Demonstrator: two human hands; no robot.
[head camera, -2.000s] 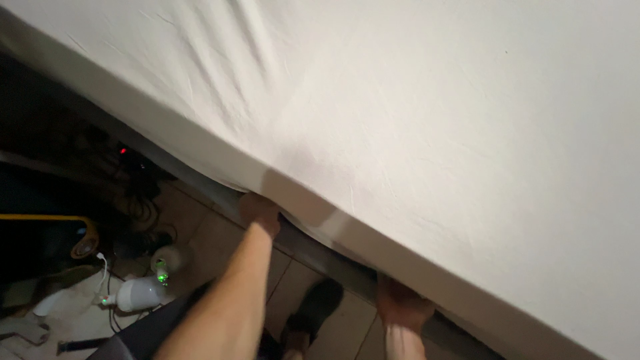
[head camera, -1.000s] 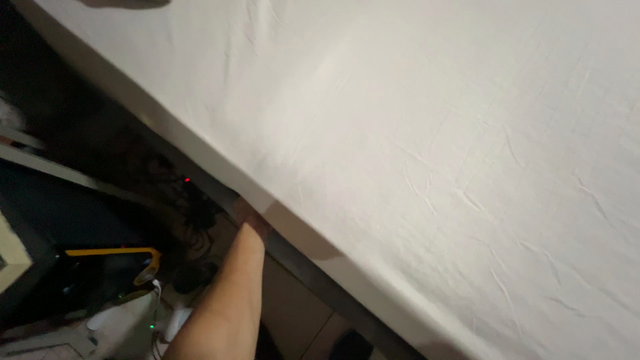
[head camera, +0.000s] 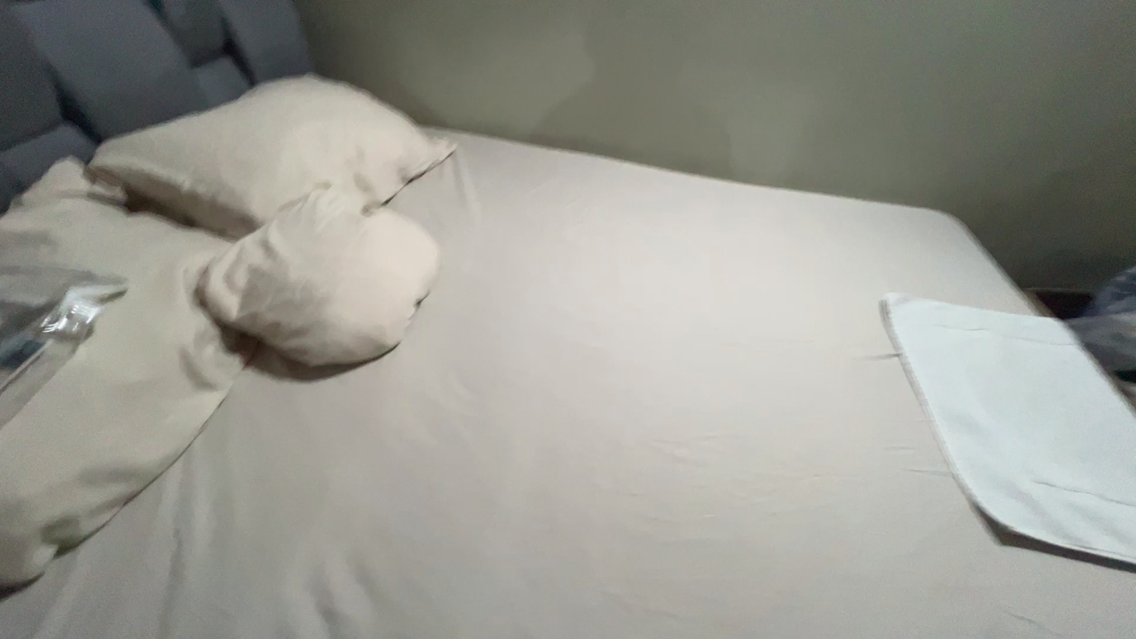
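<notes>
Neither my left hand nor my right hand shows in the head view. A bed with a pale fitted sheet (head camera: 639, 373) fills most of the picture, with small wrinkles across its middle and lower part. At the upper left lies a cream pillow (head camera: 266, 146). A smaller rounded cream pillow (head camera: 337, 284) leans against it. Another, longer cream pillow (head camera: 124, 382) lies at the left edge. On the right side of the mattress rests a white cloth mat (head camera: 1029, 408) with rounded corners.
A grey padded headboard (head camera: 115, 53) stands at the upper left. A plain wall (head camera: 710, 89) runs along the bed's far side. Clear plastic (head camera: 71, 315), perhaps a bag, lies over the left pillow. Dark blue fabric (head camera: 1114, 297) shows beyond the bed at the right.
The view has swung up from the bed's near edge and the floor to the bed's top. The hand and forearm seen at the mattress edge earlier are out of view.
</notes>
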